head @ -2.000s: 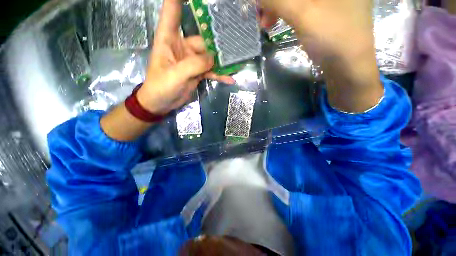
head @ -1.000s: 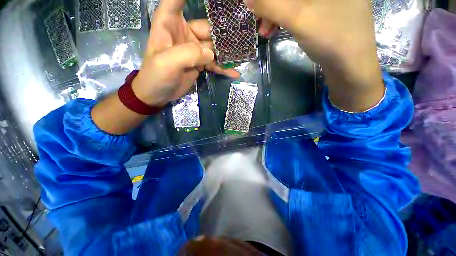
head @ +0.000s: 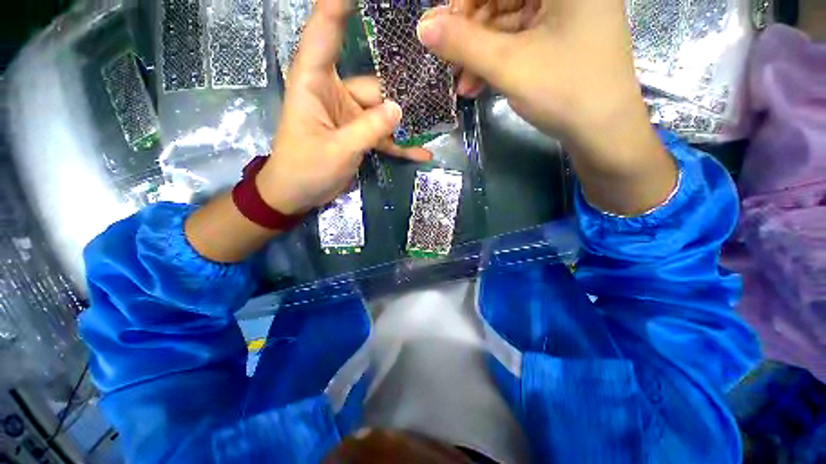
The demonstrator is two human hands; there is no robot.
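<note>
My left hand (head: 331, 131) holds a green circuit board along its left side, with one finger extended below its lower end. Dark, net-patterned film (head: 418, 86) covers most of the board, and green shows at the lower end and left edge. My right hand (head: 552, 77) is bent over the board's upper right, thumb tip over the film. Its other fingertips are partly hidden, so I cannot tell whether they pinch anything. Two film-covered boards lie below my hands, one at centre (head: 436, 210) and one at left (head: 343, 220).
The clear tray's front edge (head: 408, 269) crosses near my lap. More patterned pieces (head: 237, 45) lie at the upper left, with a tilted one (head: 132, 100) beside them. Glaring patterned sheets (head: 693, 63) lie at the upper right. A person's pink sleeve (head: 788, 181) is at the right.
Two seconds ago the film looked silvery and gold pads showed along the board's left side. Now the film looks dark and fewer pads show. My right hand has moved left, its thumb over the film.
</note>
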